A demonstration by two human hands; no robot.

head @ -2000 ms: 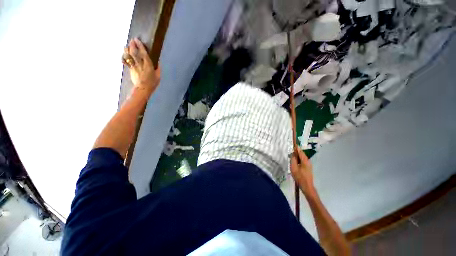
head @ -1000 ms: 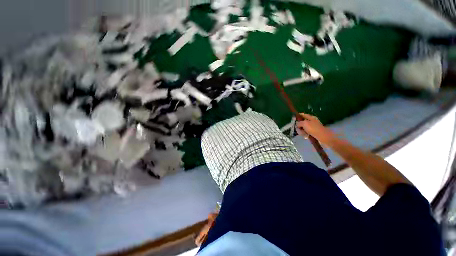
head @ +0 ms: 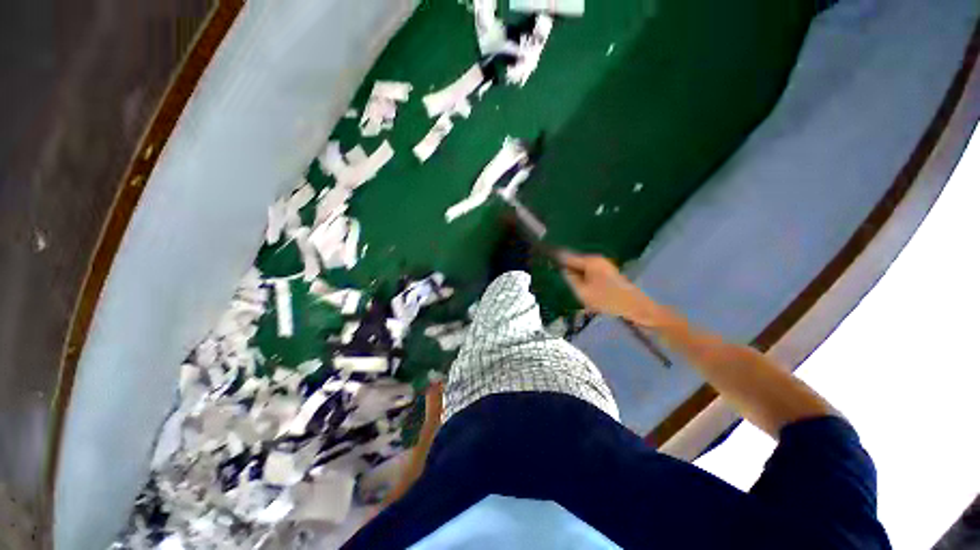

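Note:
My right hand is closed round a thin brown stick, which slants down over the floor; its far end is blurred and no broom head can be made out. My left hand is a narrow, partly hidden shape beside my patterned clothing; its fingers cannot be made out. Pale and dark fabric offcuts lie heaped at the lower left. Loose white strips lie ahead near the stick's far end.
Pale blue-grey table skirts hang on the left and right. Brown table rims curve along the left and right. Green floor shows between them. A white tabletop is at the right.
The view has turned; the heap now lies lower left and more green floor shows ahead. My left hand, earlier at the table edge, now hangs beside my body. My right hand still holds the stick.

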